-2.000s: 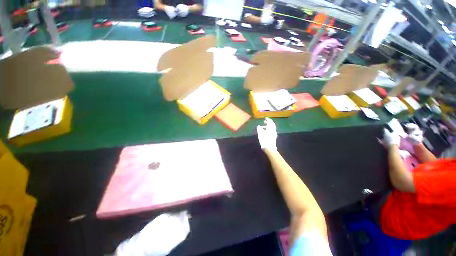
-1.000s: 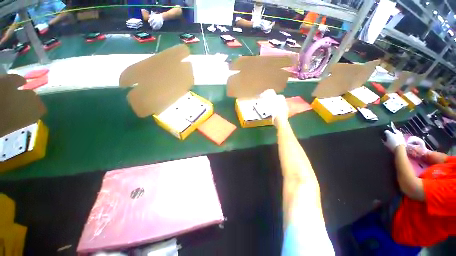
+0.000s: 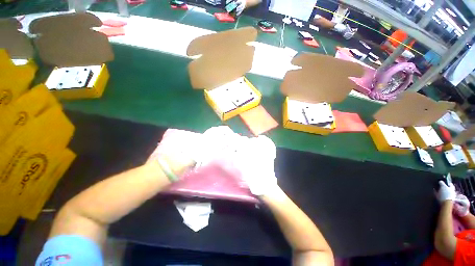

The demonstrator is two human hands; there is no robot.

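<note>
My left hand (image 3: 182, 149) and my right hand (image 3: 256, 163), both in white gloves, are close together over the pink slab (image 3: 216, 182) on the black bench edge. The gloves are overexposed and blend with something white between them, so I cannot tell what they hold. A crumpled white piece (image 3: 195, 214) lies just in front of the slab. Beyond my hands, an open yellow box (image 3: 233, 98) with a white insert stands on the green belt, its brown lid upright. Another open yellow box (image 3: 308, 115) stands to its right, with a dark-edged flat item on its insert.
Stacked yellow flat cartons (image 3: 31, 150) stand at the left. Another open box (image 3: 78, 81) is at the upper left, with more at the right. Red pads (image 3: 259, 120) lie on the belt. A pink round object (image 3: 393, 81) is beyond. A worker in red (image 3: 458, 247) is at the lower right.
My right hand has moved back from the box on the belt to the pink slab. My left hand has come into view over the slab. The view has shifted, showing more yellow cartons at left.
</note>
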